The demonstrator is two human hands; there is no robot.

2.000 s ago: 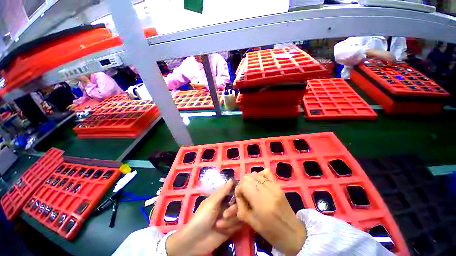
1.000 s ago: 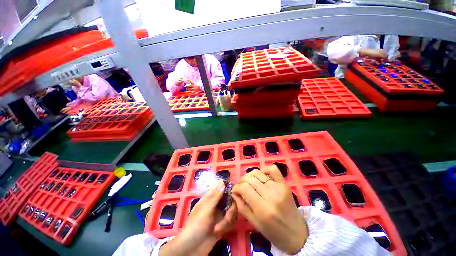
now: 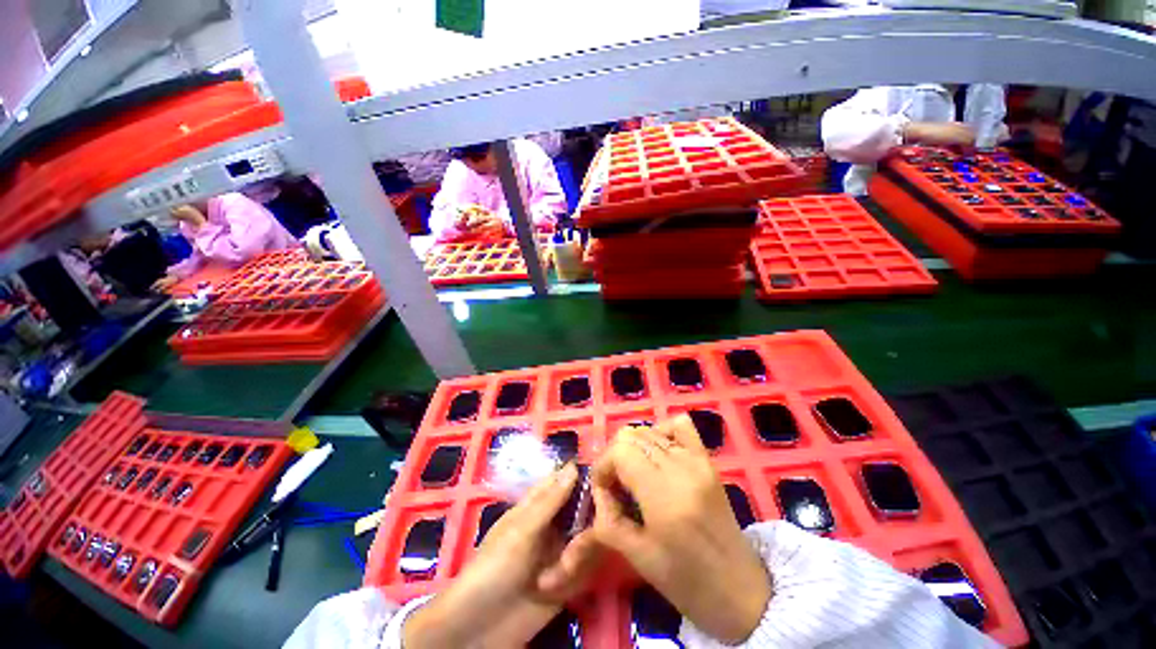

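My left hand [image 3: 501,564] and my right hand [image 3: 678,520] meet above the red foam tray [image 3: 805,361]. A smartwatch unit [image 3: 582,502] stands on edge between their fingers; the fingers hide most of it. The left fingers and thumb hold it, and the right fingers touch it from the other side. The red tray has a grid of pockets, most with a black-faced watch unit. Its top right pocket holds none. A bright glare lies on the tray just left of my hands.
A black foam tray [image 3: 1021,463] lies right of the red tray. Smaller red trays [image 3: 232,492], a black pen [image 3: 275,558] and a white-handled tool [image 3: 302,470] are at left. A grey shelf post [image 3: 368,216] rises behind. Stacked red trays [image 3: 672,260] and workers in smocks are beyond.
The view has shifted slightly. The unit between my fingers now shows as a thin edge, and my right fingers have shifted around it. A worker's hands beyond have moved.
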